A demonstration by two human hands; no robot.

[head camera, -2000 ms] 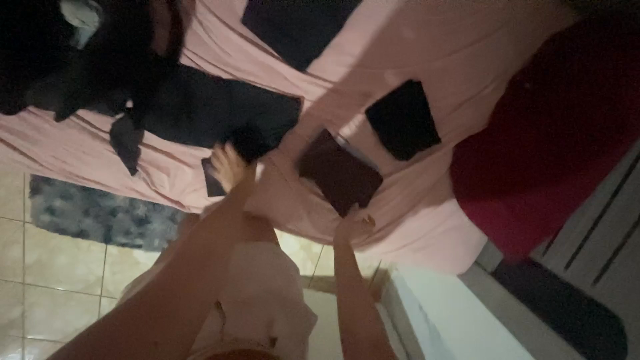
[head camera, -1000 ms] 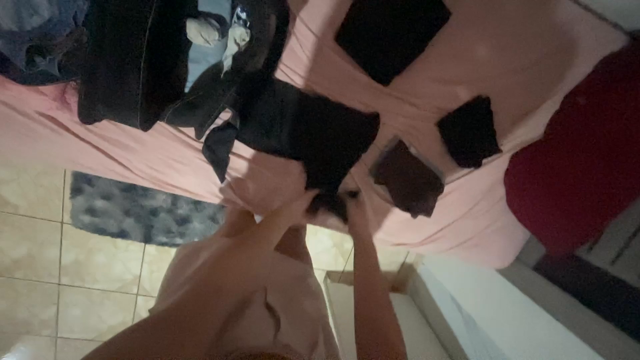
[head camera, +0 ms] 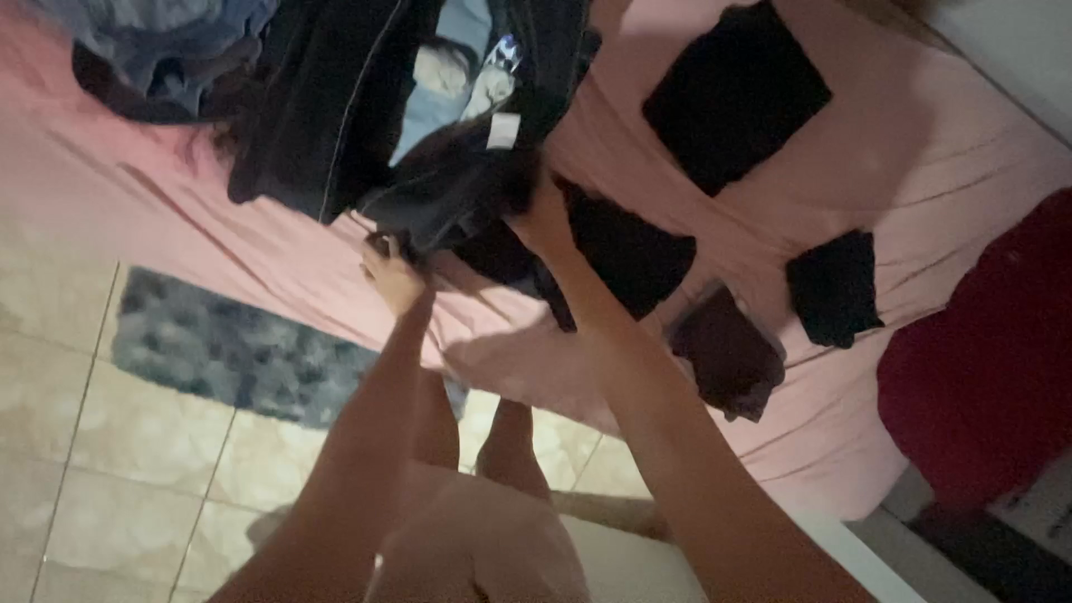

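Observation:
My left hand [head camera: 392,272] grips the near edge of a dark garment [head camera: 435,205] beside the open black bag or suitcase [head camera: 314,109]. My right hand [head camera: 540,218] is at the garment's right side, fingers partly hidden in the dark cloth; its grip is hard to make out. A small white tag [head camera: 504,131] shows on the dark cloth. Inside the black bag lie light blue cloth [head camera: 431,109] and a rolled whitish item [head camera: 442,69]. Just right of my right hand lies a black folded garment [head camera: 632,251] on the pink bedsheet [head camera: 502,335].
A large black folded cloth [head camera: 737,96], a small black one [head camera: 835,289] and a dark brown one [head camera: 729,352] lie on the bed. A dark red cloth [head camera: 988,352] is at right, blue clothes [head camera: 176,42] at upper left. A grey rug [head camera: 243,347] lies on the tiled floor.
Both hands have moved away from the black garment near the bed's front edge, up and left to the dark cloth by the bag. The view has shifted left.

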